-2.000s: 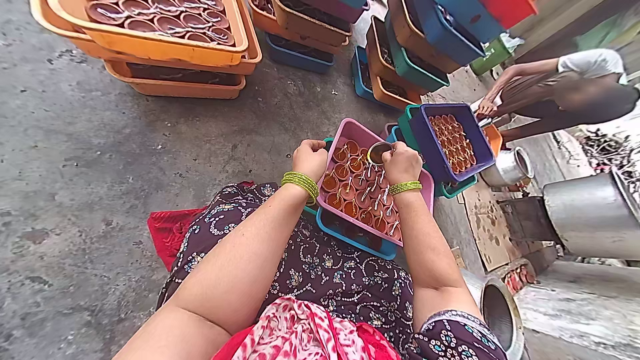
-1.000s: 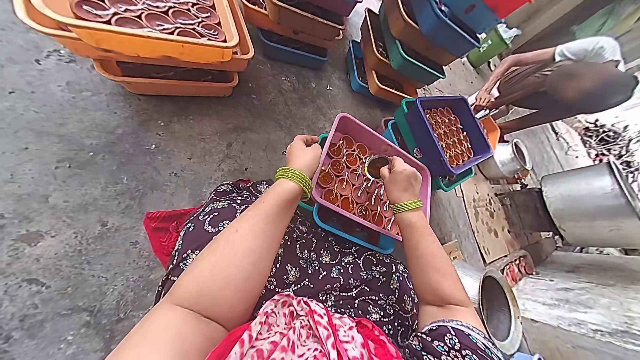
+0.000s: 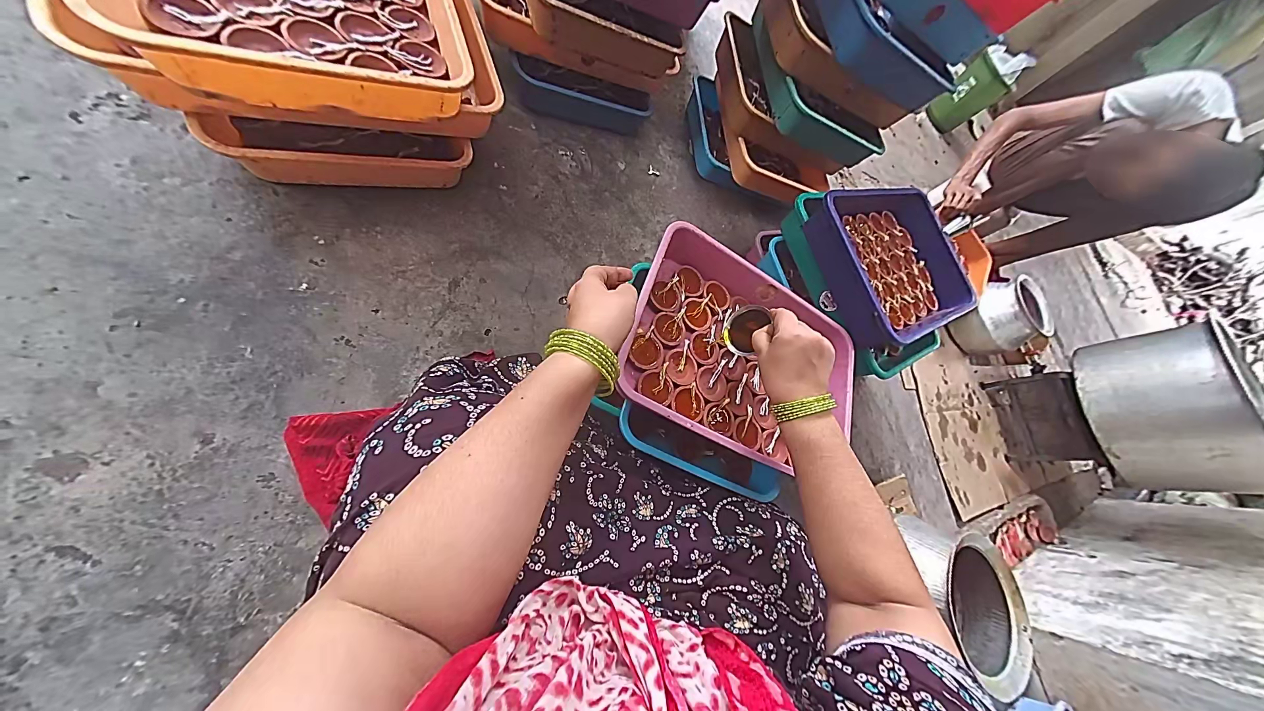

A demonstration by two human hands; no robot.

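In front of me a pink plastic tub (image 3: pixel 736 259) sits on top of a blue tub (image 3: pixel 681 472) and a green one. Rows of small clay cups (image 3: pixel 681 365) with white wicks fill it, several of them holding an amber liquid. My right hand (image 3: pixel 794 355) holds a small round metal cup (image 3: pixel 748 330) of dark liquid over the clay cups. At the tub's left edge is my left hand (image 3: pixel 600 306), fingers curled at the rim; whether it grips the rim I cannot tell.
A purple tub (image 3: pixel 834 232) of similar cups stands to the right, near a crouching person (image 3: pixel 1106 148). Stacked orange tubs (image 3: pixel 296 89) are at upper left, more stacks (image 3: pixel 790 99) behind. Metal pots (image 3: pixel 1165 405) and an open metal vessel (image 3: pixel 987 612) lie right.
The metal cup in my right hand has moved slightly over the clay cups. My left hand has stayed at the pink tub's left edge.
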